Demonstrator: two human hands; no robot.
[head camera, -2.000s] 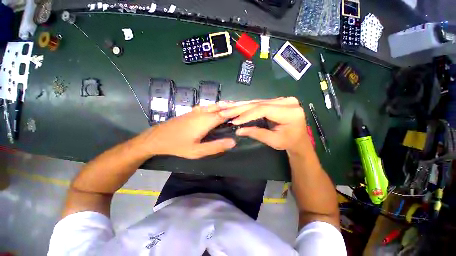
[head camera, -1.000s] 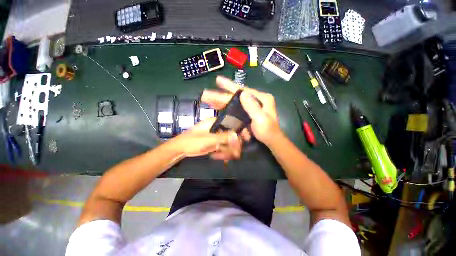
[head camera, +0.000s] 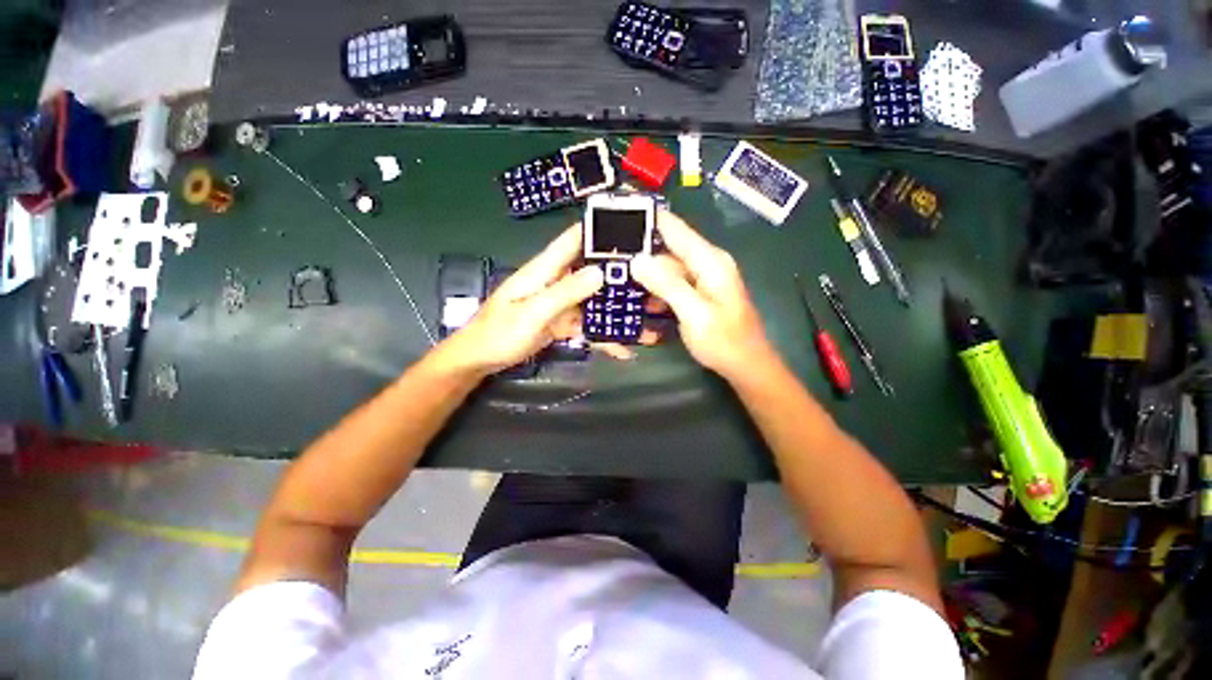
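An assembled keypad phone (head camera: 617, 303) with a pale-rimmed screen is held upright, face up, between my two hands over the middle of the green mat. My left hand (head camera: 538, 303) grips its left side, with the thumb near the centre key. My right hand (head camera: 698, 295) grips its right side, thumb also near the centre key. The phone's back and my lower fingers are partly hidden. A black back housing (head camera: 463, 295) with a white label lies beside my left hand, which covers most of the other housings.
Another phone (head camera: 558, 179) lies behind, beside a red block (head camera: 647, 162) and a battery (head camera: 760, 182). At right are a red-handled screwdriver (head camera: 832, 360), tweezers (head camera: 857, 335) and a green electric screwdriver (head camera: 1013, 428). More phones lie on the grey strip (head camera: 532, 60).
The dark item in my hands has been turned, and the keypad and screen now face up. Both hands have moved from overlapping to opposite sides of the phone. The camera view has shifted.
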